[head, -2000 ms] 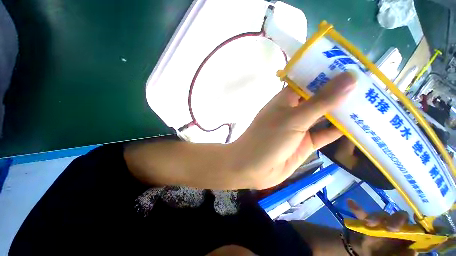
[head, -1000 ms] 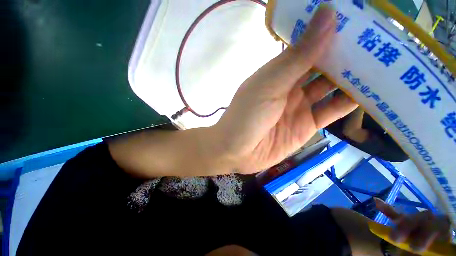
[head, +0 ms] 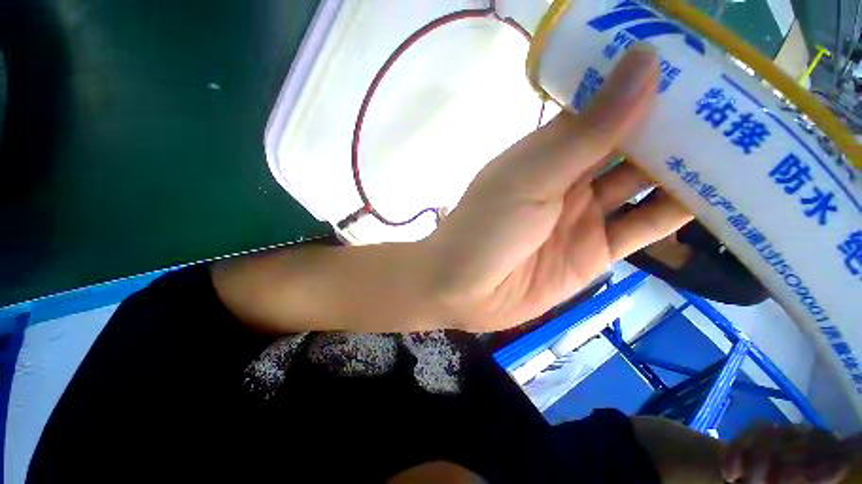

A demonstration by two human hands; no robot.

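Note:
A white plastic housing (head: 312, 123) lies on the green bench top, partly behind my left hand and cut off by the top edge. A dark red wire (head: 357, 142) curves in a ring inside it, with a wavy tail near its lower edge. The caulking gun's white cartridge with blue lettering (head: 737, 189) is close to the camera at the right. My left hand (head: 558, 208) holds its front part, thumb on the label. My right hand (head: 784, 454), dark and blurred at the bottom right edge, is closed at the gun's rear; the handle is hardly visible. The nozzle is not visible.
The green bench top (head: 142, 132) fills the upper left, with a pale blue rail (head: 142, 281) along its near edge. Blue rack bars (head: 723, 388) stand below the gun. A yellow object (head: 815, 66) shows at the upper right.
The gun has come closer to the camera, and its front frame end has moved up. The yellow handle, seen before in my right hand, has dropped mostly out of view. The housing appears higher.

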